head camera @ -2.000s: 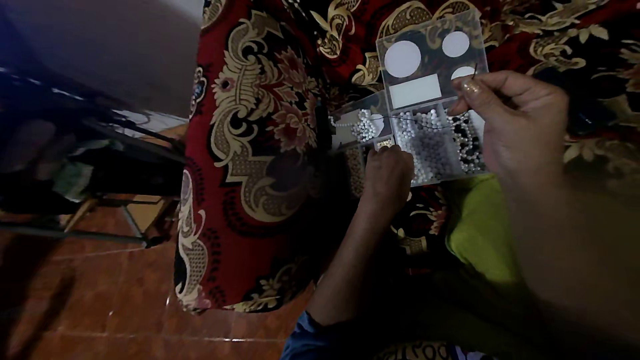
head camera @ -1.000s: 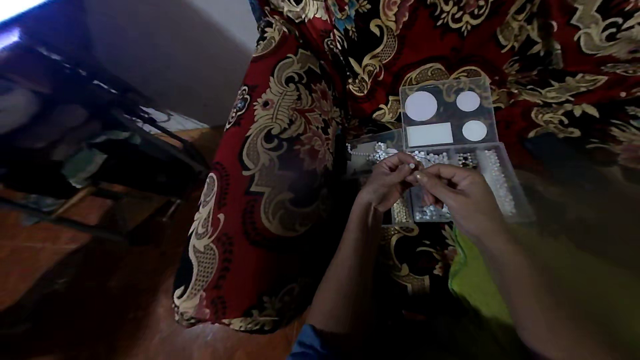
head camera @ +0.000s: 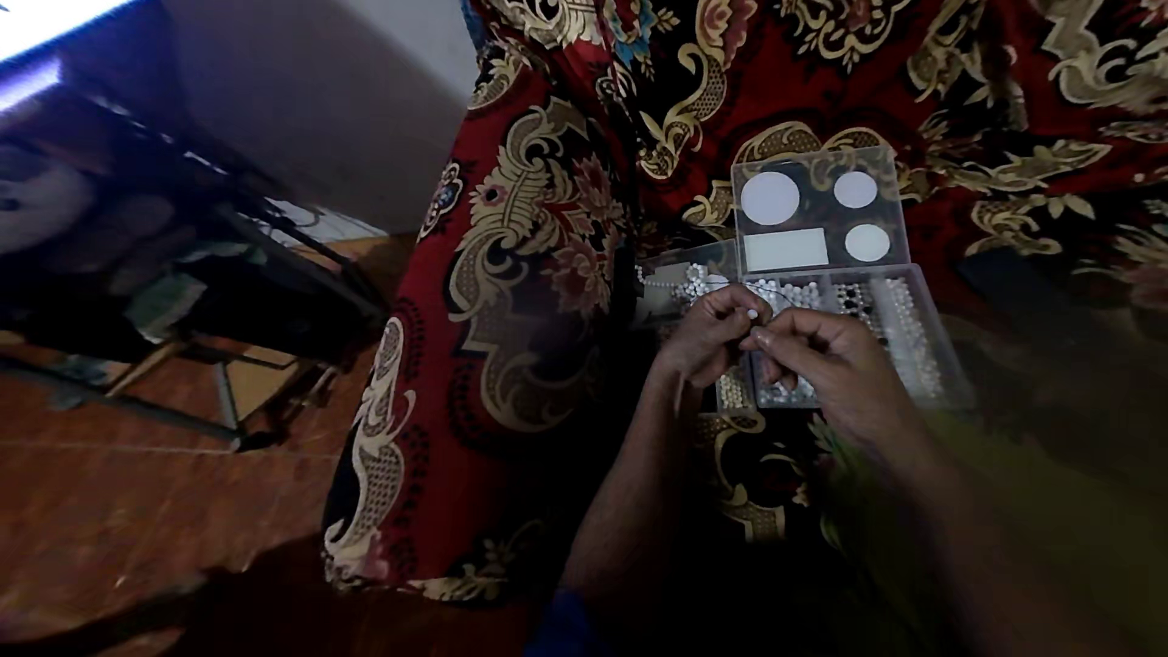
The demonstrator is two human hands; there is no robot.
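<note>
My left hand (head camera: 712, 336) pinches a small white bead (head camera: 752, 314) between thumb and forefinger. Close against it, my right hand (head camera: 826, 365) has its thumb and forefinger pressed together near the bead, apparently on a thin dark thread (head camera: 771, 294) that arcs above both hands. Under the hands lies a clear plastic compartment box (head camera: 956, 388) with white beads (head camera: 798, 294), dark and light beads (head camera: 856, 306) and small pale beads (head camera: 912, 338). Its raised lid (head camera: 818, 166) bears white round and rectangular stickers. A strung cluster of white beads (head camera: 695, 281) rests left of the box, partly on a second clear box (head camera: 716, 254).
A red, black and gold patterned cloth (head camera: 547, 274) covers the seat beneath the boxes. A dark metal-framed rack (head camera: 228, 401) stands on the tiled floor (head camera: 109, 511) at left, near a grey wall (head camera: 338, 100). Green fabric (head camera: 985, 474) lies at lower right.
Two seconds ago my right hand was raised by the lid and my left was low at the box's left side. Both have since come together over the box. The view has shifted.
</note>
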